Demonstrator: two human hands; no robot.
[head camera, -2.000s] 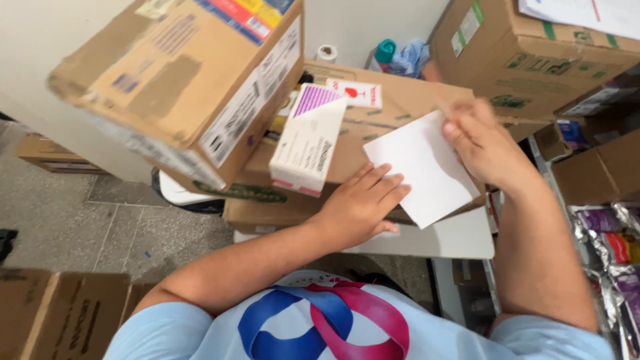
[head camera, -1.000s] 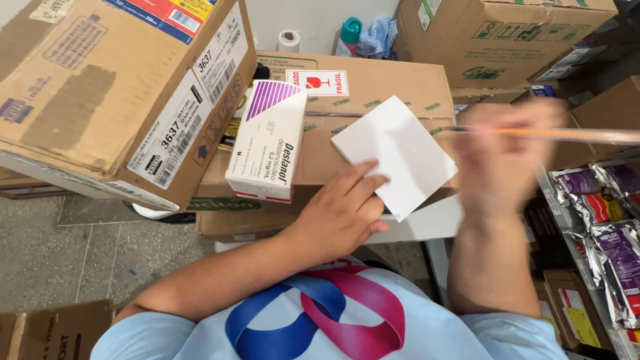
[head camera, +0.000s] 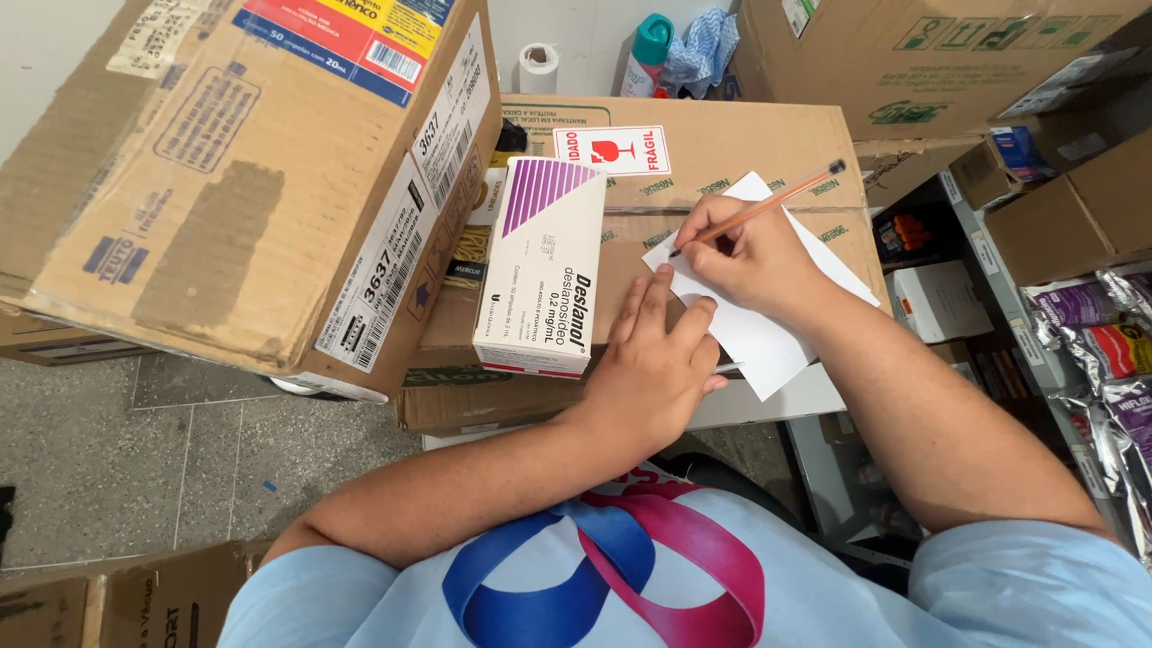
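Observation:
My right hand (head camera: 742, 256) grips an orange ballpoint pen (head camera: 765, 209), its tip on the upper left part of a white sheet of paper (head camera: 765, 346). The sheet lies on a flat cardboard carton (head camera: 765, 135). My left hand (head camera: 652, 360) rests at the sheet's left edge with fingers spread a little; a thin light-coloured rod end (head camera: 729, 367) shows by its fingertips. Left of that hand lies a white medicine box (head camera: 544, 270) with purple stripes. A red and white fragile label (head camera: 616, 150) is stuck to the carton.
A large cardboard box (head camera: 243, 180) stands at the left, another (head camera: 900, 63) at the back right. Behind the carton are a paper roll (head camera: 538, 67), a teal-capped spray can (head camera: 646, 58) and a blue checked cloth (head camera: 704, 49). Shelves with foil packets (head camera: 1111, 346) are at the right.
My right hand, blurred and off the sheet's right side a second ago, has moved left onto the paper with the pen. The sheet is turned differently. My left hand remains beside it.

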